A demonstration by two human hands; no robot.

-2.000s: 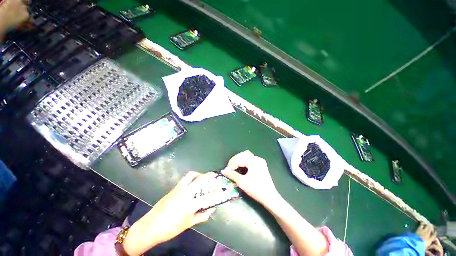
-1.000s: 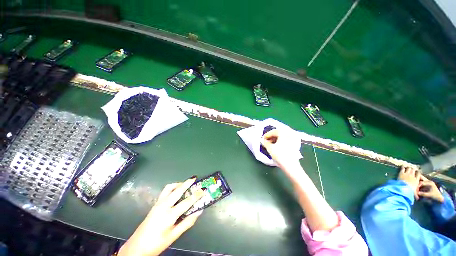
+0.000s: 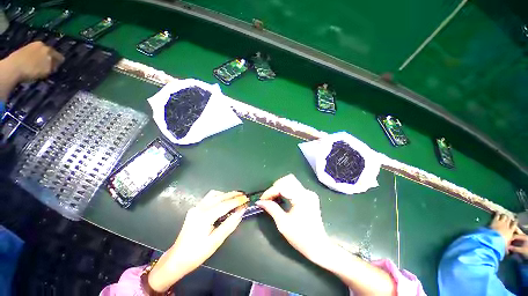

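A phone unit [image 3: 252, 211] is held between my hands over the front of the bench, mostly covered by my fingers and seen nearly edge-on. My left hand [image 3: 211, 222] grips its left side. My right hand [image 3: 295, 214] has its fingertips at the unit's right end; whether a small part is pinched there cannot be told. The right parts bag [image 3: 370, 178], white and full of black pieces, sits behind my right hand. The left parts bag [image 3: 217, 122] stands further left. A larger set-aside phone unit [image 3: 145, 170] with a whitish centre lies beside the clear tray.
A clear blister tray [image 3: 81, 150] lies left, near black parts trays [image 3: 87, 55] with another person's hand over them. Several phone units, one here [image 3: 326, 98], lie spaced on the green belt behind the whitish strip [image 3: 278, 122]. A person in blue sleeves [image 3: 472, 266] works at right.
My right hand has come back from the right parts bag to the phone unit. The unit is now tilted up between both hands. The view has shifted. A hand shows over the black trays.
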